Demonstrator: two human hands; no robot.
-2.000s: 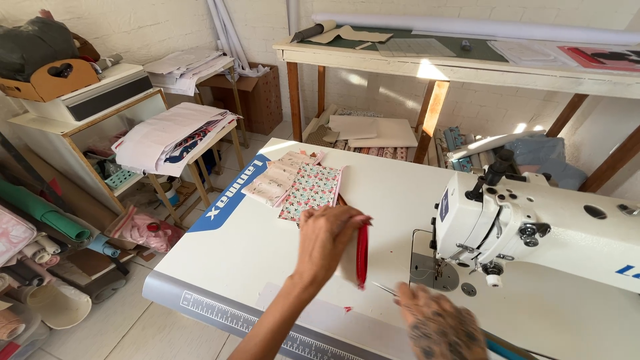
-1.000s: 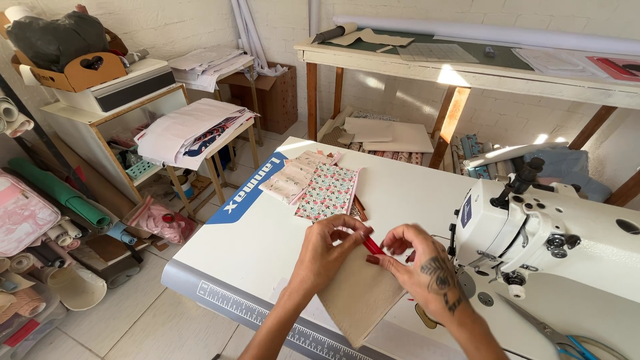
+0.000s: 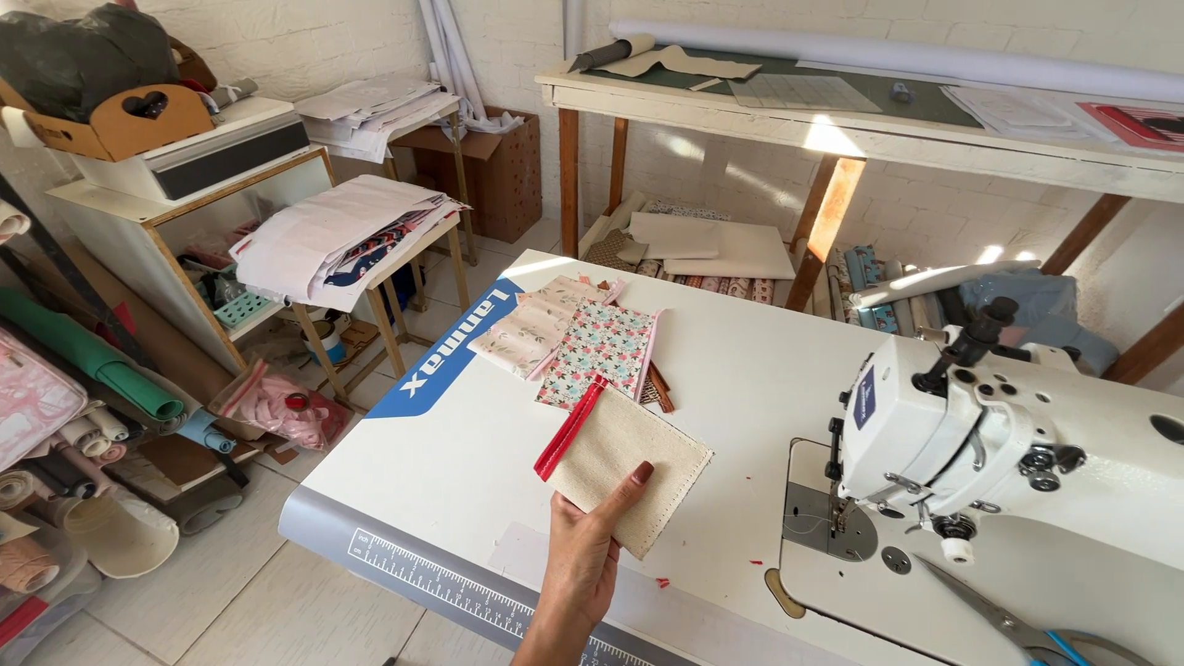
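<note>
My left hand (image 3: 592, 546) grips a small beige fabric pouch (image 3: 638, 462) by its lower side, thumb on top. Red binding (image 3: 572, 430) runs along the pouch's upper left edge, and stitching shows along other edges. Just beyond it lie a floral fabric piece (image 3: 597, 347) and a pale pink leaf-print piece (image 3: 527, 328), overlapping on the white sewing table. To the right stands a white industrial sewing machine (image 3: 925, 444). Scissors with blue on the handles (image 3: 1017, 629) lie beside its base at the lower right. My right hand is out of view.
Small red scraps (image 3: 662, 583) lie on the tabletop near a printed ruler edge (image 3: 444, 578). Papers and fabric pile on a small stand (image 3: 342, 231) at the left. Material rolls (image 3: 102, 361) fill the far left. A long worktable (image 3: 832, 125) stands behind, with fabric rolls beneath.
The right hand, on the pouch's red edge a second ago, has let go and left the view. My left hand now holds the pouch alone, by its lower side.
</note>
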